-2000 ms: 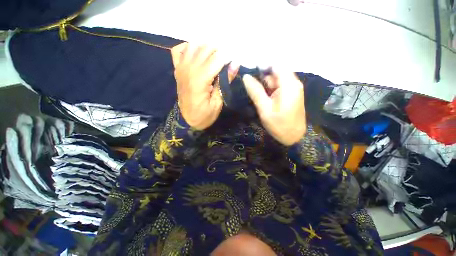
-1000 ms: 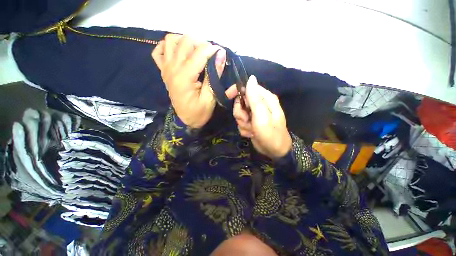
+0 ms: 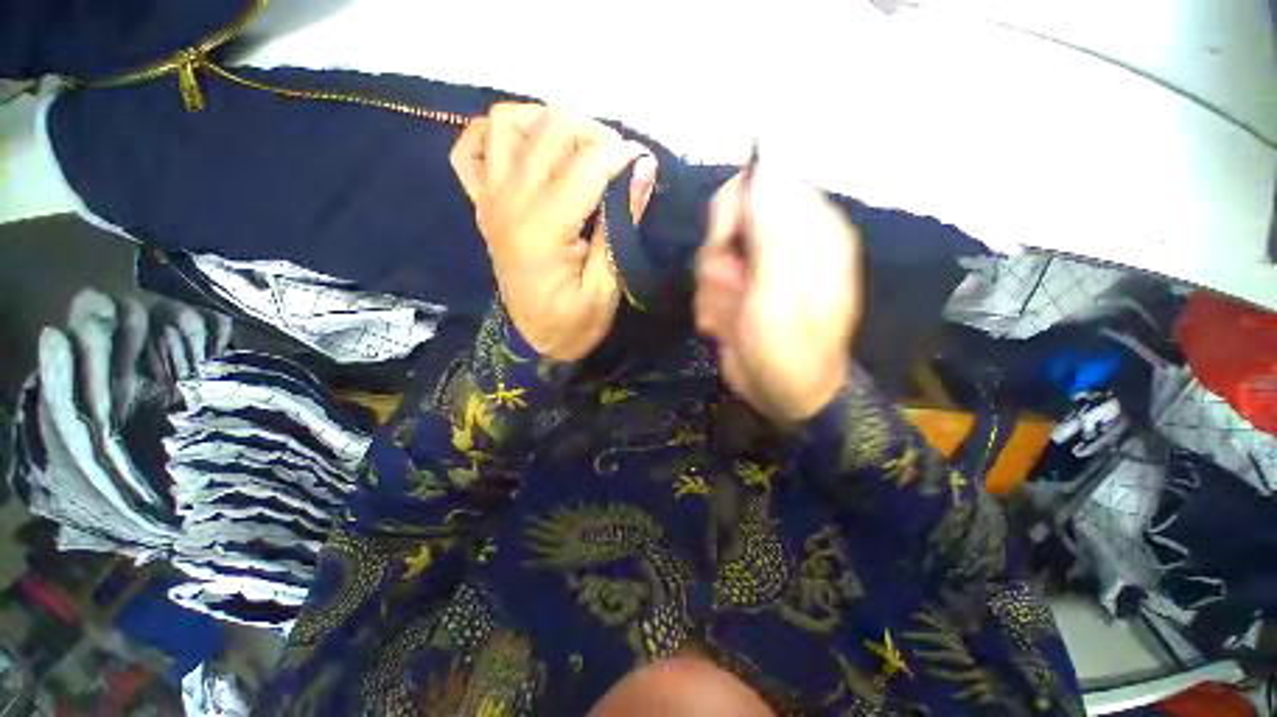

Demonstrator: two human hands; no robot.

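Observation:
A navy panel lies along the front edge of the table and over the lap, with a gold-toothed zipper on its upper edge. A gold zipper slider and pull hang at the upper left. My left hand pinches the zipper end, and its loose tape curls down below the fingers. My right hand, blurred, is closed around the thread snips; only a dark tip shows above the fingers. The snips are apart from the tape, to its right.
The white table runs across the top. A wavy pile of cut panels stands at the lower left. Gridded white-backed pieces and a red plastic bag are at the right. A blue item lies near them.
The snips were at the zipper tape beside my left fingers one second ago. My right hand has moved right, away from the tape. My left hand has shifted slightly right, still holding the zipper end.

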